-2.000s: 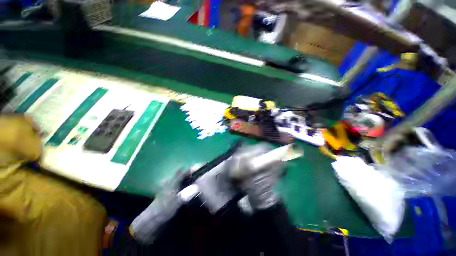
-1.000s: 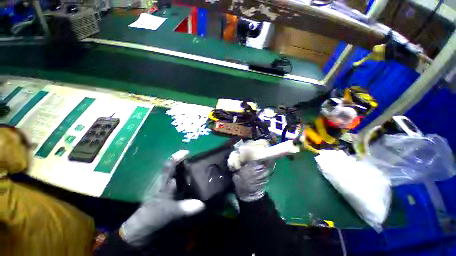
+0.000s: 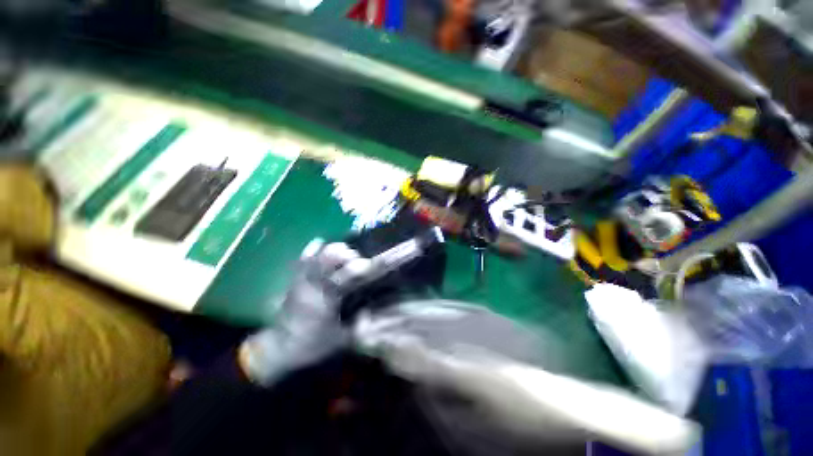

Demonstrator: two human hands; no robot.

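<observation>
The frame is blurred by motion. My gloved left hand [image 3: 307,312] grips a black power socket unit [image 3: 414,272] near the bench's front edge; a light streak crosses the unit's upper side. My gloved right hand [image 3: 446,334] is strongly blurred, close in front of the unit's lower right side. A thick white stick-like handle [image 3: 615,410] runs from it to the lower right, with my right fist around it. The handle's working end is hidden. Whether the right hand touches the unit is unclear.
A printed sheet [image 3: 116,258] lies left, beside a person's yellow sleeve [image 3: 71,338]. Tiny white pieces [image 3: 365,189], a brown strip [image 3: 439,215] and a white outlet strip [image 3: 535,227] lie behind my hands. A bulging white bag [image 3: 642,343] lies right.
The white handle has swung from above my right hand to the lower right. The unit is tilted differently, and my left hand is higher and further right. The view has also tilted.
</observation>
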